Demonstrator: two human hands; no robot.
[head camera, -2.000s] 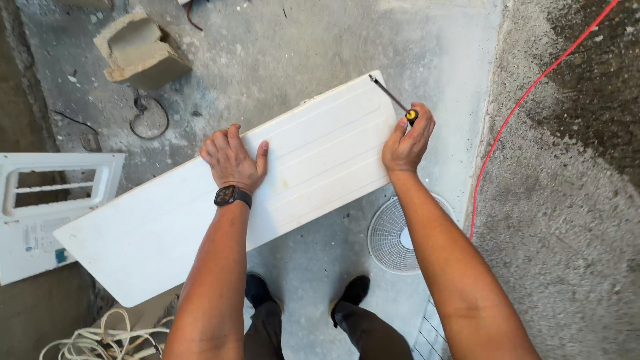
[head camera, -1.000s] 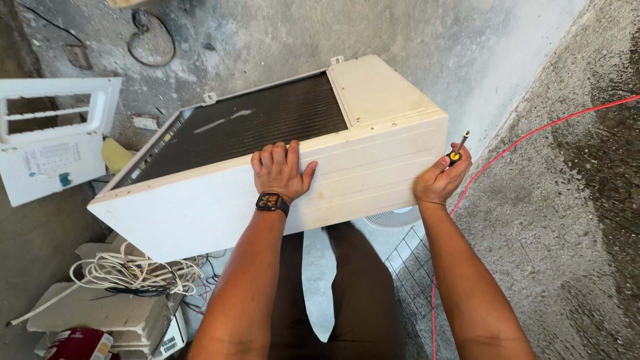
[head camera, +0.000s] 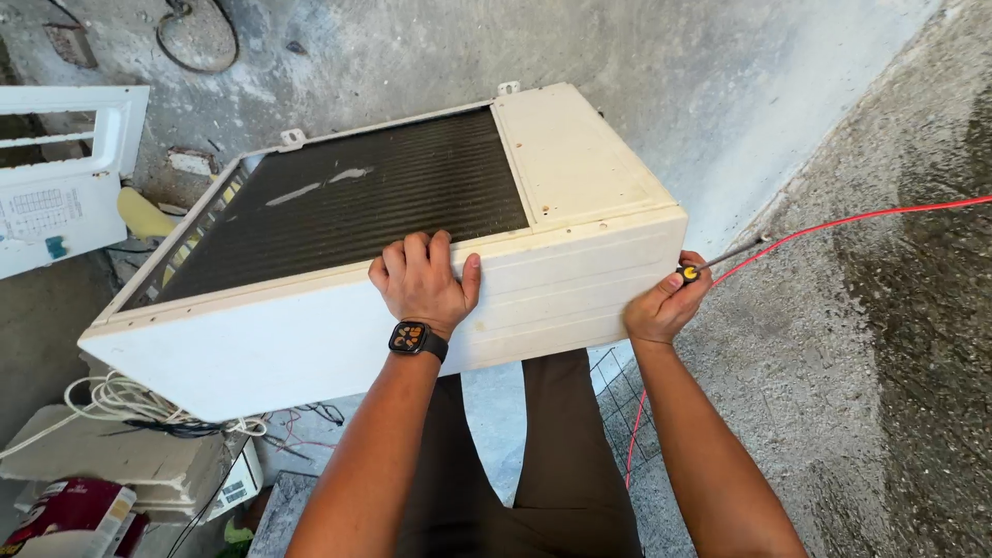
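Observation:
A white metal air-conditioner outdoor unit (head camera: 573, 271) is tilted in front of me, its dark finned coil (head camera: 372, 186) facing up and away. My left hand (head camera: 426, 283), with a watch on the wrist, grips the unit's long edge, fingertips over the rim beside the coil. My right hand (head camera: 670, 298) is at the unit's right end and also holds a screwdriver (head camera: 690, 273) with a black and yellow handle, its shaft pointing up and right. The palm side of the right hand is partly hidden.
A white panel (head camera: 62, 201) with openings leans at the left. Coiled white cable (head camera: 124, 399) lies on concrete blocks (head camera: 116, 465) at lower left, near a dark red container (head camera: 70, 511). A red cord (head camera: 868, 215) crosses the right side. Wire mesh (head camera: 620, 403) lies near my legs.
The unit has been tilted, so its coil side has come into view; two seconds ago only the white panel face showed. Both hands have stayed on it. The view has shifted.

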